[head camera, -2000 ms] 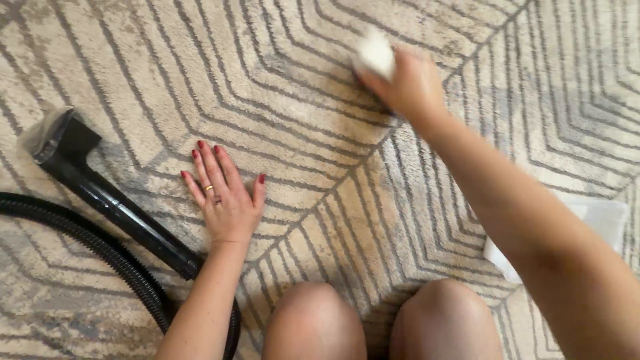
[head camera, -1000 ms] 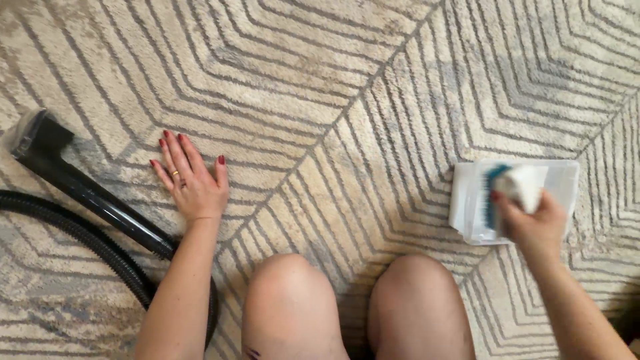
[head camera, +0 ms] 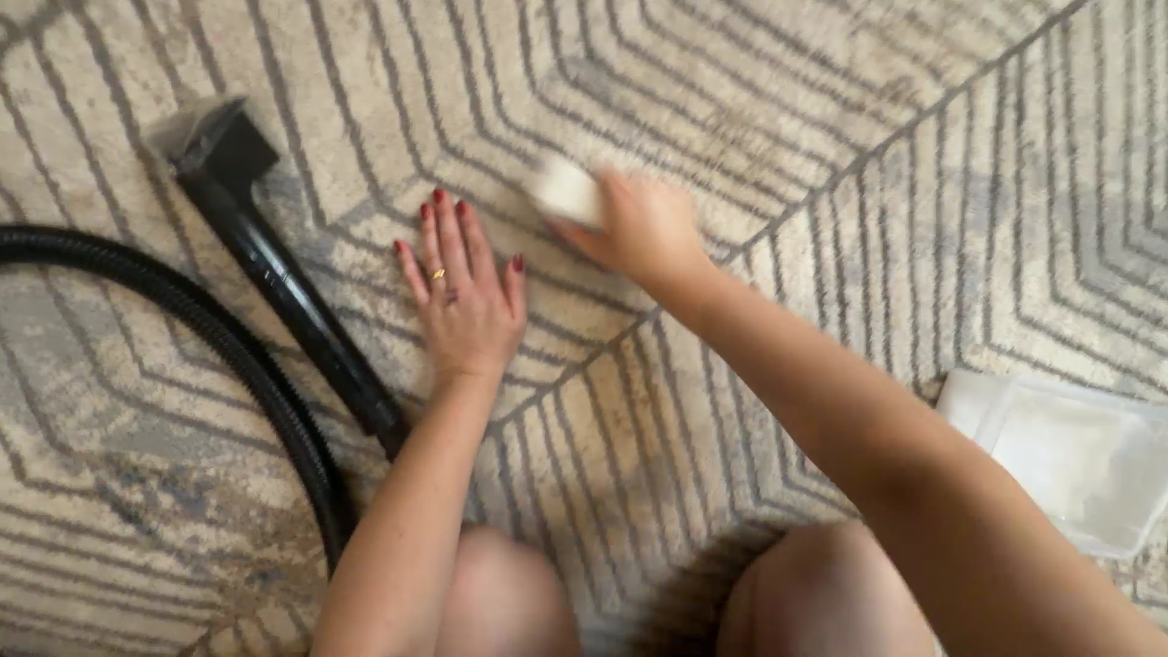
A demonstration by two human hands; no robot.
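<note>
My right hand (head camera: 648, 224) grips a white-backed brush (head camera: 568, 192), blurred, on the patterned rug (head camera: 584, 411) in the upper middle of the view. The brush's bristles are hidden beneath it. My left hand (head camera: 467, 306) lies flat on the rug to the lower left of the brush, fingers spread, holding nothing. Left of that hand is a black vacuum wand with a clear-ended nozzle (head camera: 219, 151), lying on the rug; its lower end passes behind my left forearm.
A black corrugated hose (head camera: 228, 328) curves across the rug at the left. At the right, a translucent plastic container (head camera: 1068, 456) with pale contents sits beyond my right forearm. My knees are at the bottom edge.
My right hand has moved left with the brush, from over the plastic container one second ago to the rug near my left hand. The left hand still rests on the rug.
</note>
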